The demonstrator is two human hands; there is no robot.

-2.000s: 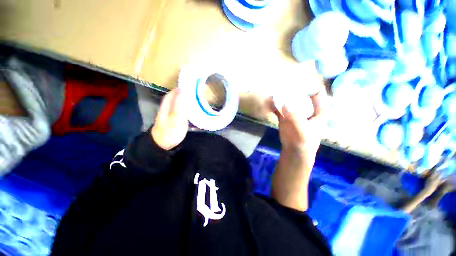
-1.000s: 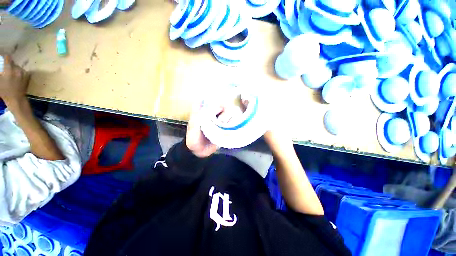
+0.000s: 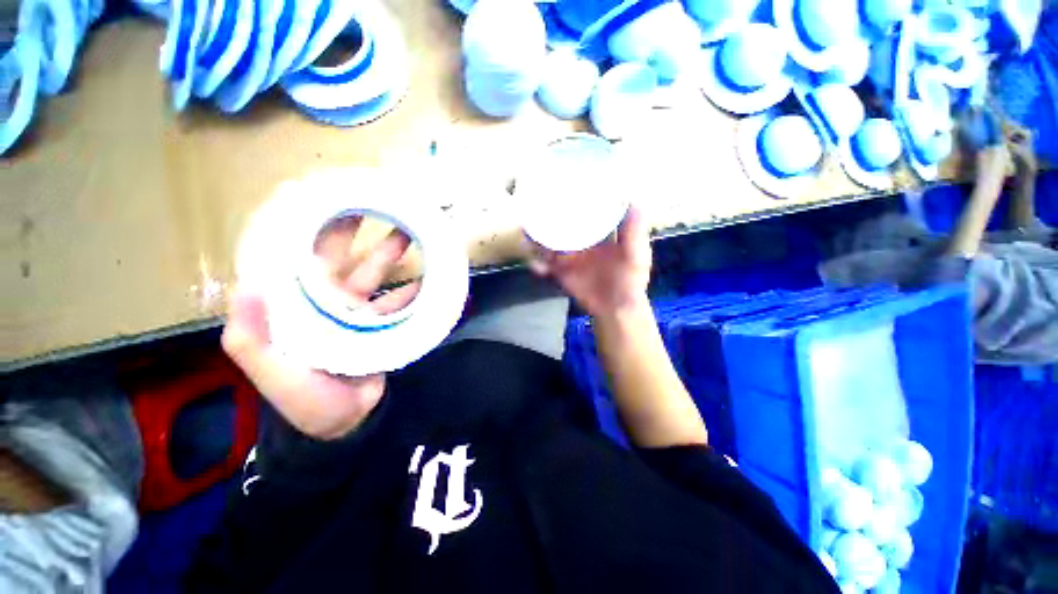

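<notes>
My left hand point(image 3: 308, 377) holds a pale hat brim point(image 3: 273, 261) from its near left side, a little above the bench edge. Its fingers show through the brim's centre hole, which has a blue band round it. My right hand point(image 3: 609, 261) holds a pale hat crown point(image 3: 573, 192) from below and the right, apart from the brim. Glare hides the surface detail of both parts. No glue bottle shows clearly.
A row of brims point(image 3: 249, 46) lies at the back left. Nested crowns point(image 3: 504, 58) and a pile of assembled hats point(image 3: 789, 145) lie to the right. A blue crate point(image 3: 963, 406) with loose crowns stands below the bench. A red stool point(image 3: 157, 441) and people's arms show at both sides.
My right hand has moved away from the brim and now shows a crown in it. My left hand has moved left with the brim. The view has shifted right, showing the crate's crowns.
</notes>
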